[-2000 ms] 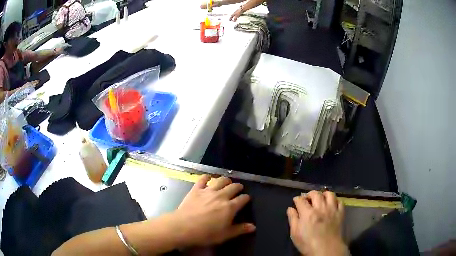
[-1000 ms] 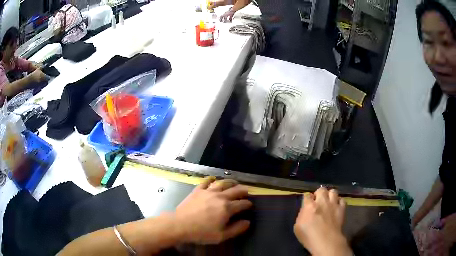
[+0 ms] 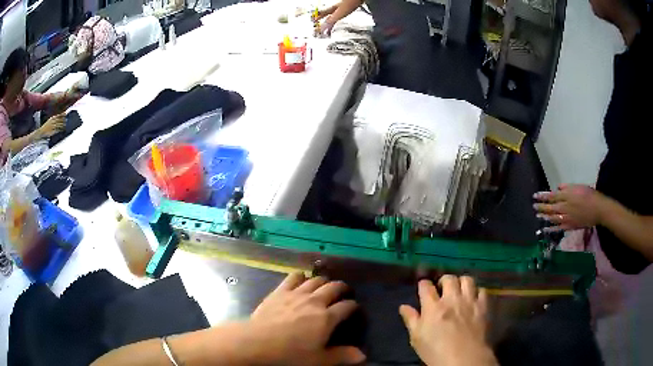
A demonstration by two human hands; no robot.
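Observation:
A black panel (image 3: 383,322) lies flat on the machine's metal bed, its far edge at the long bar. My left hand (image 3: 304,314) presses flat on its left part, fingertips near the yellow strip (image 3: 236,263). My right hand (image 3: 450,318) presses on its right part, fingertips close under the bar. The bar, a green frame (image 3: 322,239) with bolts, stands raised across the far side of the bed. The fingertips do not visibly touch it. The panel's near edge is cut off by the picture.
Black panels (image 3: 100,314) lie at left, a black pile (image 3: 551,336) at right. A glue bottle (image 3: 134,243) and bagged red pot (image 3: 175,171) stand beyond. Pale panels (image 3: 429,157) hang behind the bar. A person (image 3: 630,129) stands at right, hand near the bar's end.
The green frame has tilted up into view along the bar. My right hand has shifted slightly left, its fingers more spread. The person at right has moved closer, with a hand now raised.

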